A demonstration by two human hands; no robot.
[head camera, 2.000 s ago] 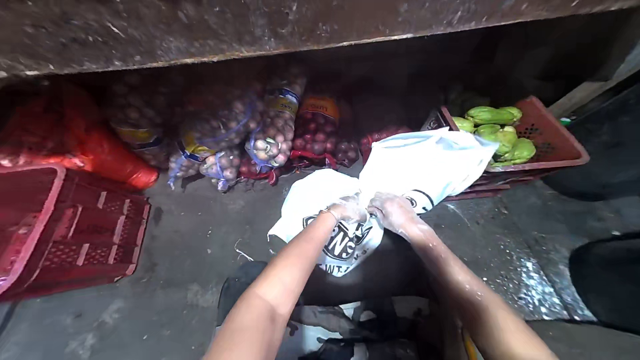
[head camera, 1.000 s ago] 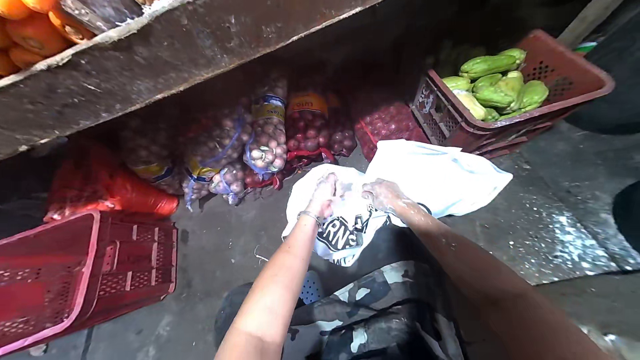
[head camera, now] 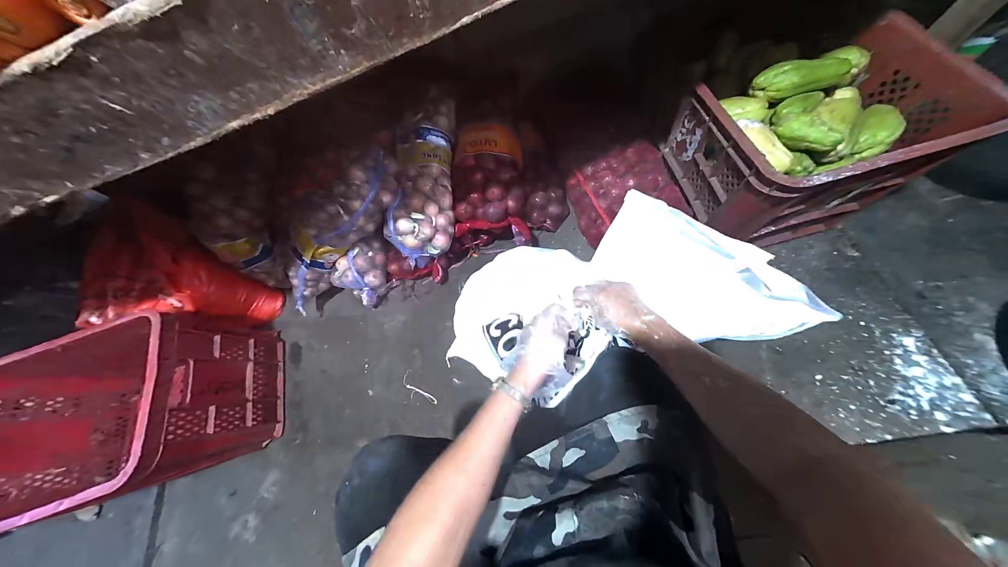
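Note:
A white sack with dark printing (head camera: pixel 512 283) lies bunched above my knees, its wide white part (head camera: pixel 701 268) spread over the floor to the right. My left hand (head camera: pixel 545 339), with a band at the wrist, grips the gathered, printed part of the sack. Close beside it, my right hand (head camera: pixel 614 305) is closed on the bunched material between the two parts. White residue coats both hands. What is inside the sack is hidden, and the fingertips are partly lost in the folds.
Mesh bags of onions (head camera: pixel 425 213) line the floor under a worn wooden ledge (head camera: pixel 236 63). A red plastic crate (head camera: pixel 220 386) stands at left near a red bag (head camera: pixel 181 268). At upper right, a dark red crate (head camera: pixel 858 169) holds green chayotes (head camera: pixel 815 118). Wet white specks mark the right floor.
The bunched printed part of the sack has changed shape, with different lettering showing between my hands. Both hands stay on the sack. The view has shifted since two seconds ago.

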